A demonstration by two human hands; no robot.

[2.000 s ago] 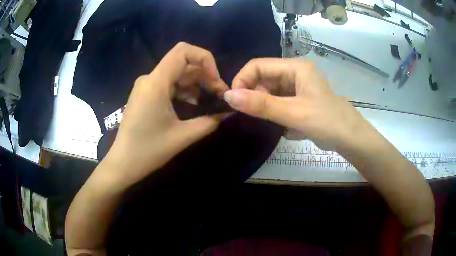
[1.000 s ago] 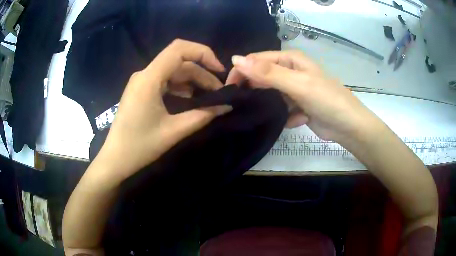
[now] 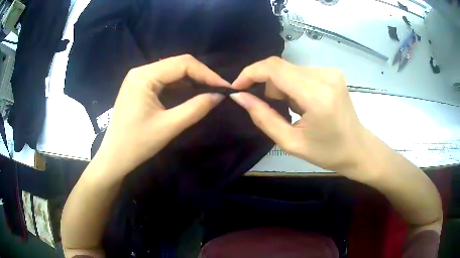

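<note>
A large black garment piece [image 3: 202,136] lies over the table and hangs off its front edge. My left hand [image 3: 151,103] pinches a folded edge of it between thumb and forefinger. My right hand [image 3: 307,108] pinches the same edge with thumb and forefinger, its fingertips almost touching those of my left hand. The held edge is a thin dark fold at the fingertips; its details are too dark to tell. A white printed label [image 3: 104,121] shows on the cloth beside my left wrist, partly hidden by it.
Thread snips [image 3: 404,52] lie at the right with dark scraps [image 3: 393,33] around them. A long metal bar [image 3: 348,42] lies by the machine's metal plate [image 3: 291,29]. Another dark cloth [image 3: 33,75] lies at the left. A ruler scale [image 3: 428,147] runs along the table's front.
My fingertips have come together on the fold; my right hand, earlier raised off the edge, now pinches it. The machine head has left the top of the view.
</note>
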